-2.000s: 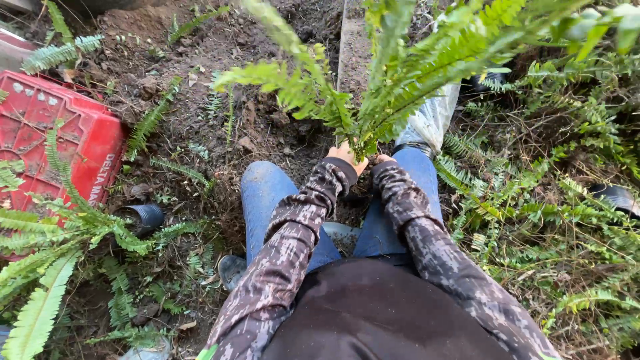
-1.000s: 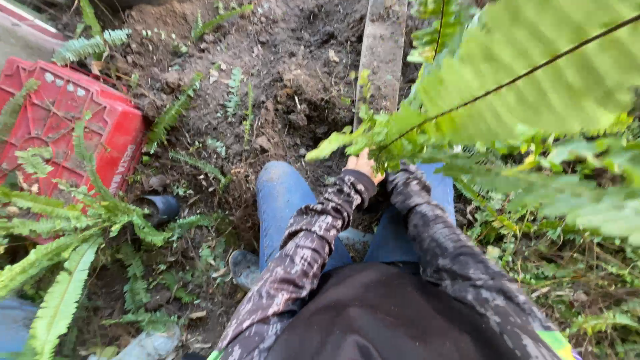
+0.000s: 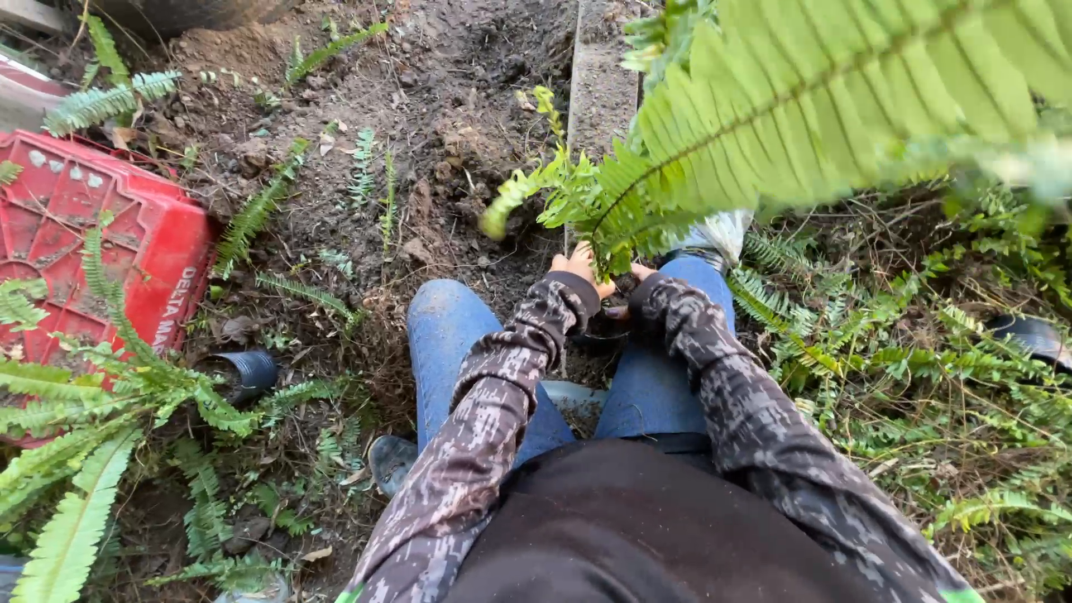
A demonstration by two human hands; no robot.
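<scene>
A green fern (image 3: 615,209) rises between my hands, its large fronds reaching up and to the right, close to the camera. Its base is at my left hand (image 3: 584,270), whose fingers curl at the stems. My right hand (image 3: 634,289) is close beside it, partly hidden by leaves and the sleeve cuff. Below the hands, between my knees, is a dark pot (image 3: 601,337) that shows only in part. Whether the fern's roots sit inside that pot cannot be told.
At the left lies a red plastic crate (image 3: 159,251) with dirt on it. A black nursery pot (image 3: 251,374) lies beside it, another (image 3: 1034,337) at the far right. A narrow plank-like strip (image 3: 599,100) runs ahead across loose soil. Ferns grow on both sides.
The fern's fronds have swung to the right and closer to the camera since the oldest frame. The dark pot under my hands shows more plainly now.
</scene>
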